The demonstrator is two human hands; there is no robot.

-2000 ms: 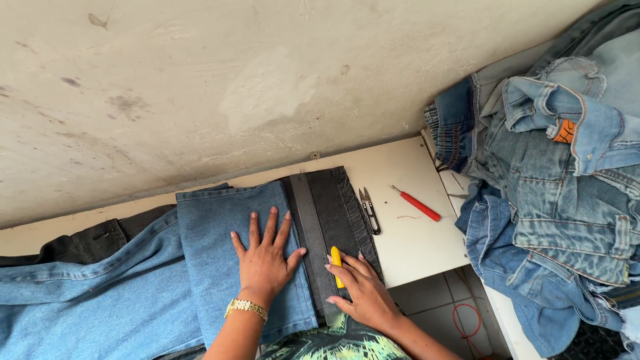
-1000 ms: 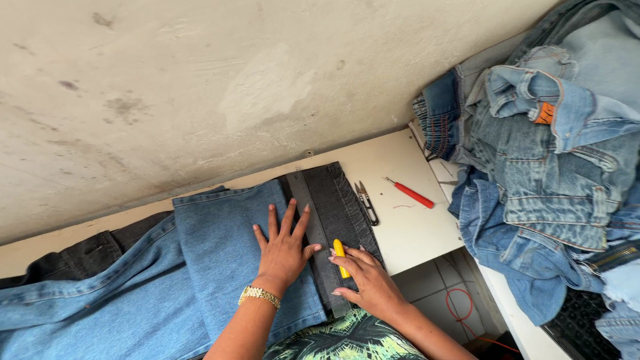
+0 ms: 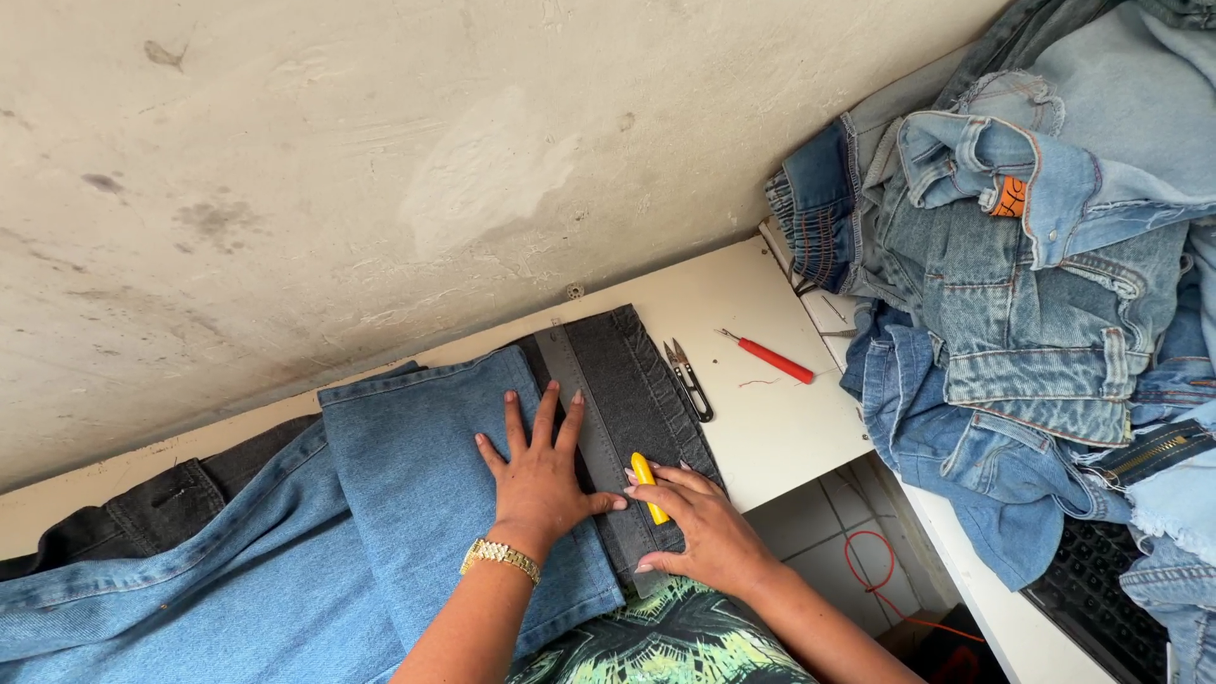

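Blue denim jeans (image 3: 418,456) lie folded over dark grey denim (image 3: 636,380) on the white table. My left hand (image 3: 537,475), with a gold-coloured band at its wrist, lies spread on the blue leg's edge, its thumb reaching onto a translucent ruler-like strip (image 3: 594,427). That strip lies across the dark denim alongside the blue edge. In my right hand (image 3: 698,532) is a yellow marker or crayon (image 3: 650,486), held between fingers over the dark denim, with the thumb near the strip's lower end. Thread snips (image 3: 689,380) and a red-handled seam ripper (image 3: 774,361) rest to the right.
A heap of denim garments (image 3: 1026,332) fills the right side, partly covering a black keyboard (image 3: 1092,589) on a white surface. The wall (image 3: 427,171) borders the table's back edge. Red cord (image 3: 879,579) hangs over the tiled floor beyond the table's right edge. Loose thread lies near the seam ripper.
The left hand's thumb now reaches farther over the strip than two seconds ago. The right hand still holds the yellow marker or crayon. The view has shifted slightly.
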